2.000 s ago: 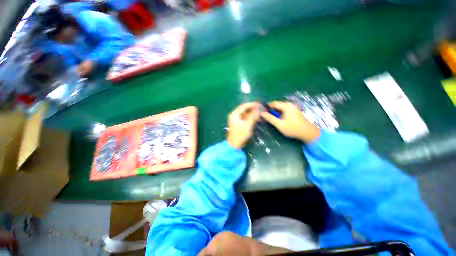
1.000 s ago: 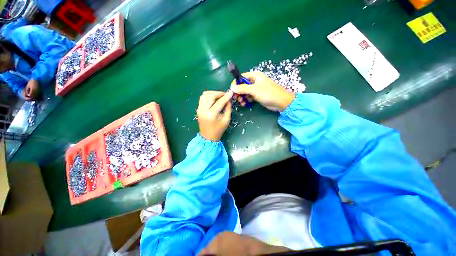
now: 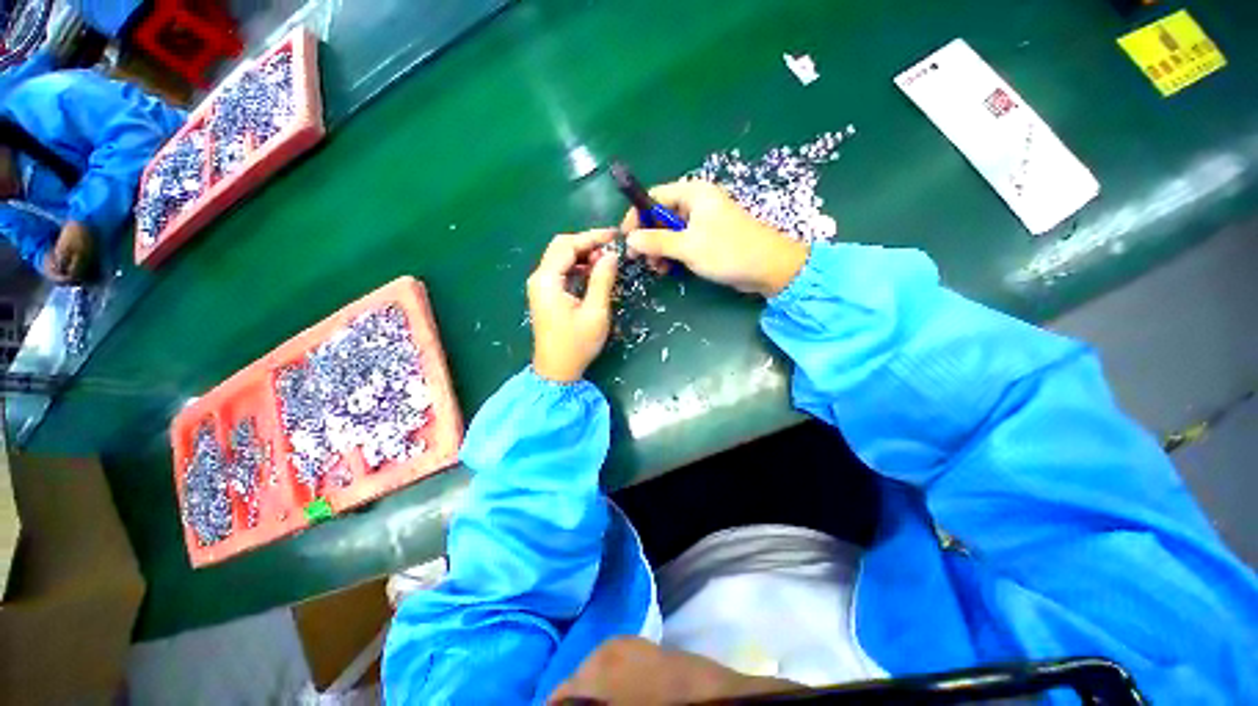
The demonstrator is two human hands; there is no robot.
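My right hand [image 3: 723, 237] is closed around side cutters [image 3: 649, 202] with a blue handle and a dark tip pointing up and left. My left hand [image 3: 570, 306] is beside it, thumb and fingertips pinched together on a tiny dark-silvery part [image 3: 615, 246]. The fingertips of both hands nearly meet. A heap of whitish-silver small parts [image 3: 789, 190] lies on the green belt behind my right hand. Thin offcuts [image 3: 649, 331] are scattered between and below the hands. A salmon-red tray [image 3: 439, 379], heaped with silvery parts in its compartments, lies to the left.
A long white card [image 3: 996, 135] and a yellow label [image 3: 1171, 53] lie at the right. A white scrap [image 3: 800, 66] is beyond the heap. Another red tray [image 3: 312, 90] and a person in blue [image 3: 83, 131] are at the upper left. A cardboard box [image 3: 69, 545] stands at the lower left.
The view has swung, then steadied. Since one second ago both hands have shifted slightly left in view, and the cutters are held a little differently in my right hand.
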